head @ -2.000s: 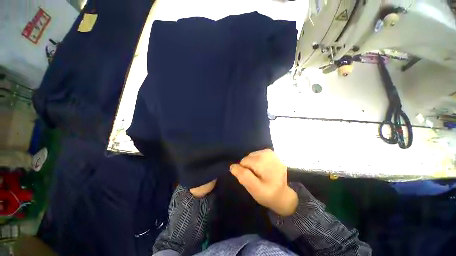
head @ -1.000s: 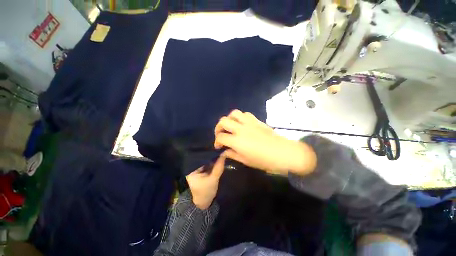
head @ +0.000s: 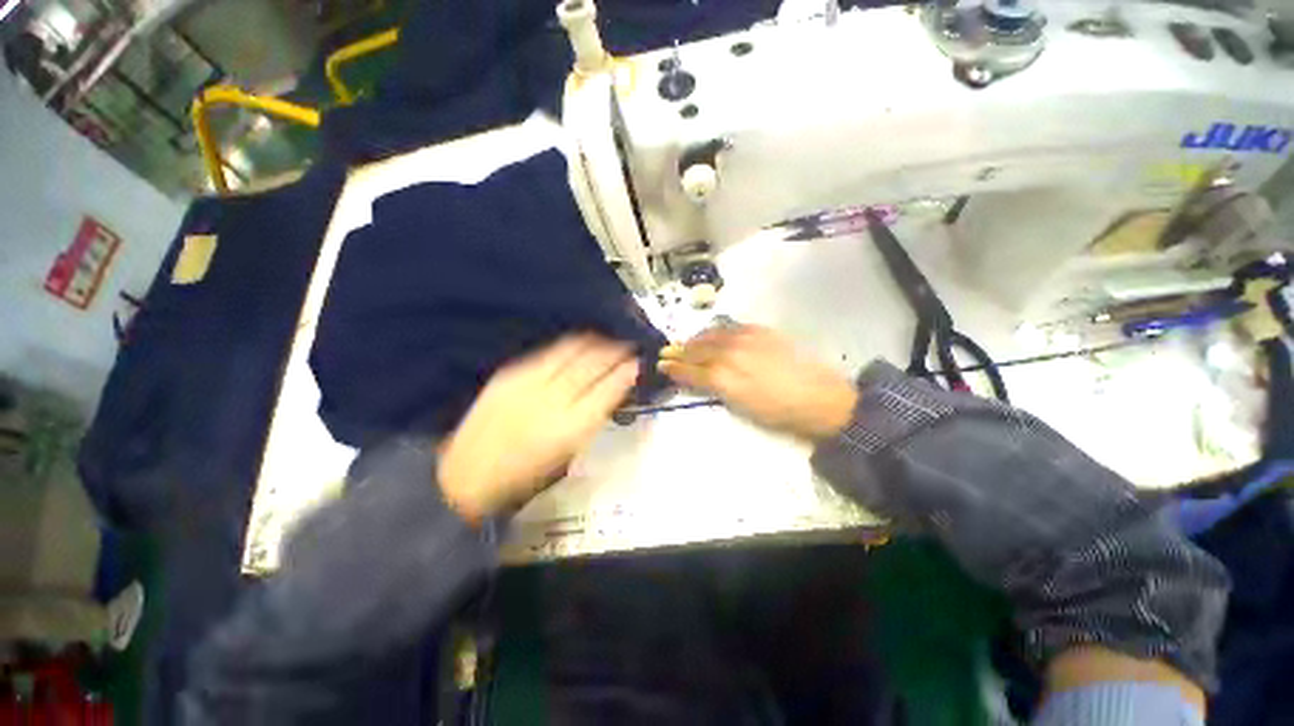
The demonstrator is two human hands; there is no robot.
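The navy garment piece lies bunched on the white machine table, its right edge at the needle area of the white sewing machine. My left hand lies palm down on the cloth's front right part, fingers pointing to the needle; it is slightly blurred. My right hand pinches the cloth's edge with its fingertips just in front of the presser foot. The foot and needle are small and partly hidden behind the fingers and cloth.
Black-handled shears lie on the machine bed right of my right hand, with a thin pinkish tool behind them. Pens lie at the right. A navy garment stack with a tan label hangs at the left. Yellow tube frames stand behind.
The cloth has moved from the table's front edge to the needle area, and now looks more bunched. Both hands have moved forward onto the table with it. The view has shifted toward the machine.
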